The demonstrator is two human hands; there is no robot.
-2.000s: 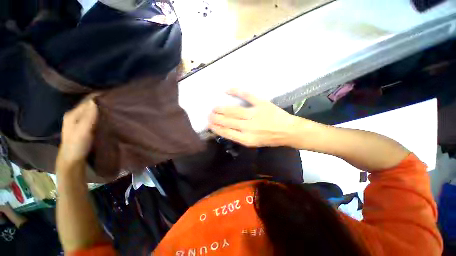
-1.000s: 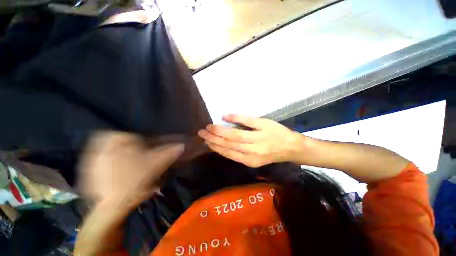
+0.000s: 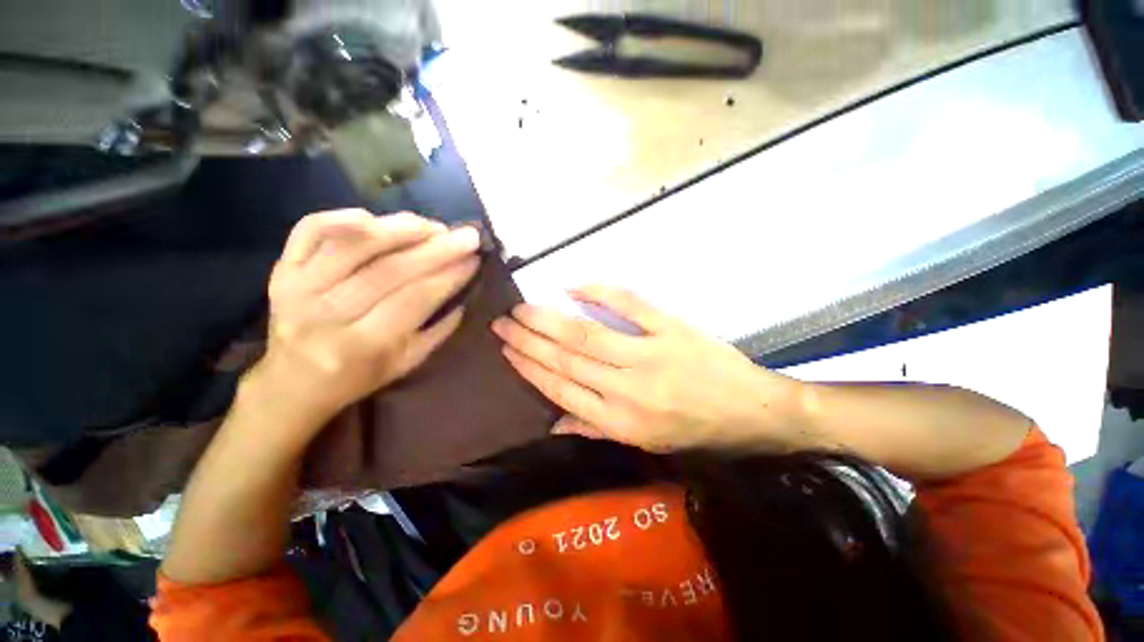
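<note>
The garment's brown panel [image 3: 427, 420] lies across the table's near edge, with black cloth [image 3: 113, 301] spread to its left. My left hand [image 3: 364, 307] pinches the cloth near its right edge, just below the needle area. My right hand [image 3: 652, 376] lies with fingers extended, fingertips on the brown panel's right edge and the palm over the white tabletop. The dark sewing machine head [image 3: 339, 75] is above the cloth, with a greenish-grey tab [image 3: 379, 151] beside it. The needle point cannot be made out.
Black thread snips [image 3: 659, 47] lie on the beige machine bed [image 3: 590, 138]. The white tabletop [image 3: 815, 188] has a worn edge towards me. A white board [image 3: 1066, 364] is at the right. A dark object is at the top right corner. My orange top fills the bottom.
My left hand has moved up and right onto the cloth near the machine. The cloth is flatter, with brown showing below. The snips and machine head have come into view.
</note>
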